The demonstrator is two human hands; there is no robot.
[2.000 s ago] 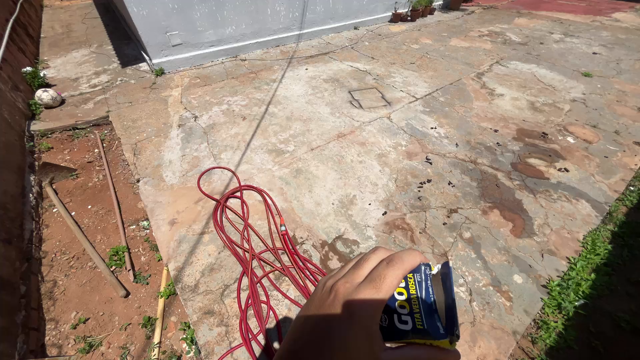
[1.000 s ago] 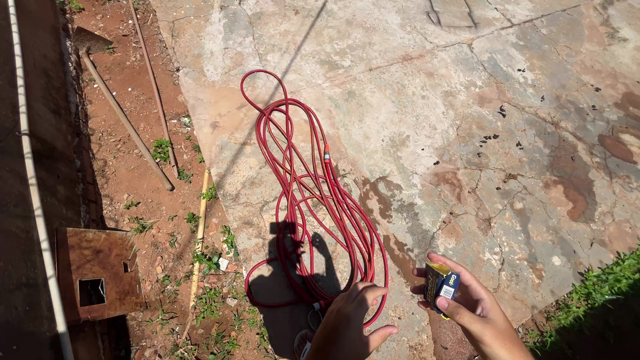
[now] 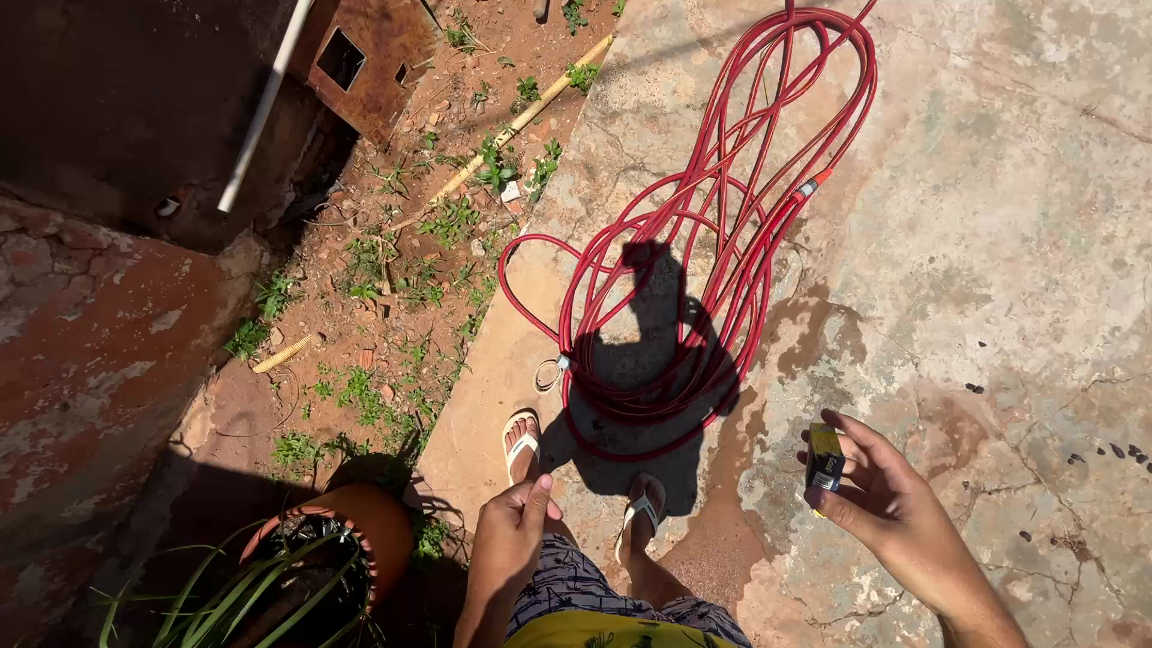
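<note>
My right hand (image 3: 886,508) holds a small blue and yellow box (image 3: 824,459) between thumb and fingers; printing on it names thread seal tape. Low in the middle, my left hand (image 3: 520,520) is above my shorts, thumb against curled fingers; whether something small is pinched there I cannot tell. A long red hose (image 3: 585,270) lies in loose loops on the concrete in front of my feet, with a grey connector (image 3: 807,188) on its right side and a grey end fitting (image 3: 564,362) at the lower left. A thin pale ring (image 3: 546,375) lies beside that fitting.
My sandalled feet (image 3: 522,443) stand on cracked concrete (image 3: 990,270). To the left are a strip of soil with weeds, a yellow pole (image 3: 522,126), a rusty metal plate (image 3: 382,63), a white pipe (image 3: 265,108) and a clay pot (image 3: 382,540) with a long-leaved plant.
The view has tipped down and left, bringing my feet and the potted plant into sight. My left hand, spread one second ago, now has its fingers curled. The box remains in my right hand.
</note>
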